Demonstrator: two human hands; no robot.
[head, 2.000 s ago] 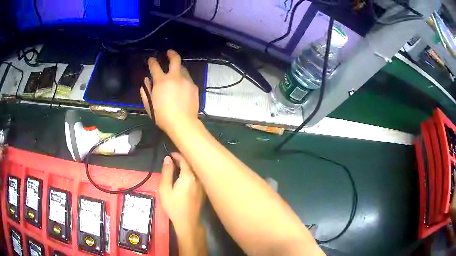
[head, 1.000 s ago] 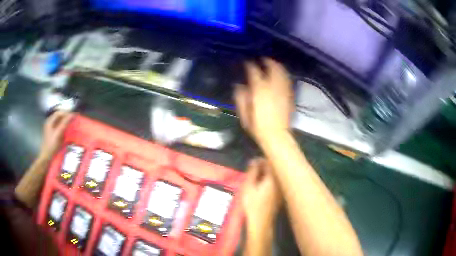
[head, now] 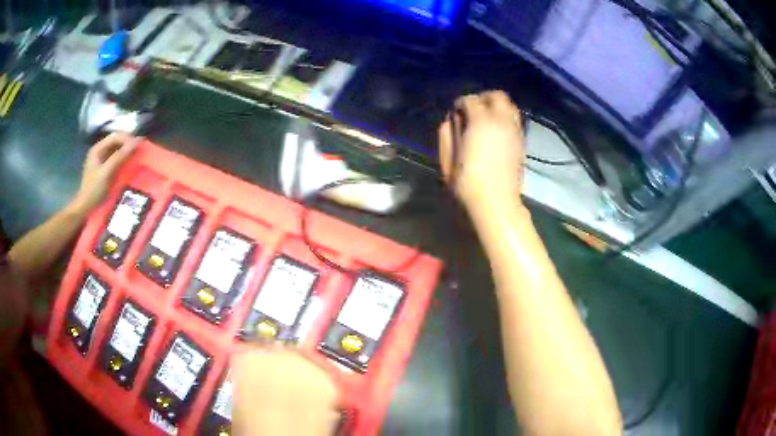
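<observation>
A red carrier tray (head: pixel 264 230) lies tilted on the green bench, with dark handsets (head: pixel 366 315) bearing white labels and gold rings in its pockets. My right hand (head: pixel 489 140) rests with curled fingers on the dark mouse pad (head: pixel 396 106), over what looks like a small dark computer mouse, mostly hidden by the palm. My left hand (head: pixel 285 387) is a blur over the tray's lower middle and covers some pockets; its fingers cannot be made out. A white-grey barcode scanner (head: pixel 340 174) lies just beyond the tray's far edge, its thin cable looping onto the tray.
Another person's hand (head: pixel 106 162) is at the tray's far left corner. A blue-lit monitor (head: pixel 417 10) and a pale panel (head: pixel 596 60) stand at the back. A clear bottle (head: pixel 659 174) stands at the right. Red trays (head: pixel 761 387) show at the right edge.
The view has swung left. My left hand has left the tray's right edge and moved left over its lower middle. My right hand stays at the mouse pad. The other person's hand has come into view.
</observation>
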